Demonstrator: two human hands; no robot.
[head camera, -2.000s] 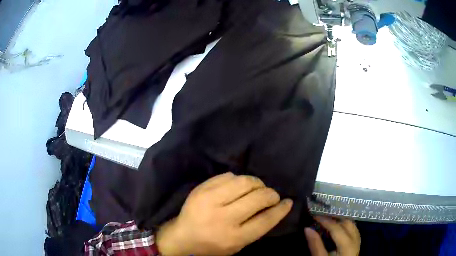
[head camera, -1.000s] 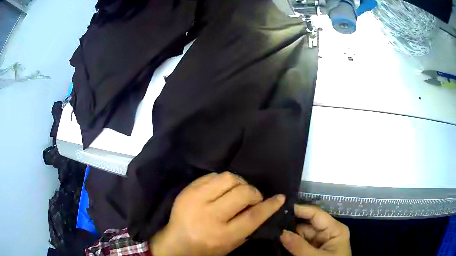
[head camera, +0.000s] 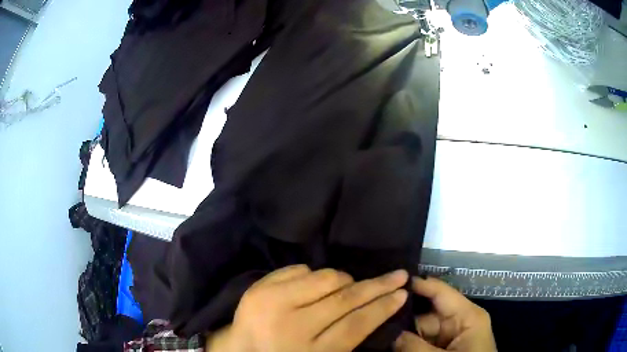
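Note:
A large dark cloth panel (head camera: 309, 158) runs from the presser foot (head camera: 431, 45) down over the table's front edge, its right edge nearly straight. My left hand (head camera: 316, 309) lies flat on the cloth near the front edge, fingers together and pointing right. My right hand (head camera: 450, 316) holds the cloth's right edge between thumb and fingers, just below the ruler edge; it is cut off by the picture's bottom. The two hands' fingertips are close together. The needle tip cannot be made out.
A stack of dark pieces (head camera: 179, 89) lies left of the panel. A blue attachment (head camera: 469, 17) sits right of the foot, with a pale thread tangle (head camera: 564, 31) and snips (head camera: 608, 96) beyond. The ruler edge (head camera: 522, 282) runs along the front. Dark checked fabric (head camera: 103, 275) hangs lower left.
The view has shifted, moving the foot up and left in the picture. My right hand has come up from lower down to the cloth's edge. My left fingers have straightened and lie flatter.

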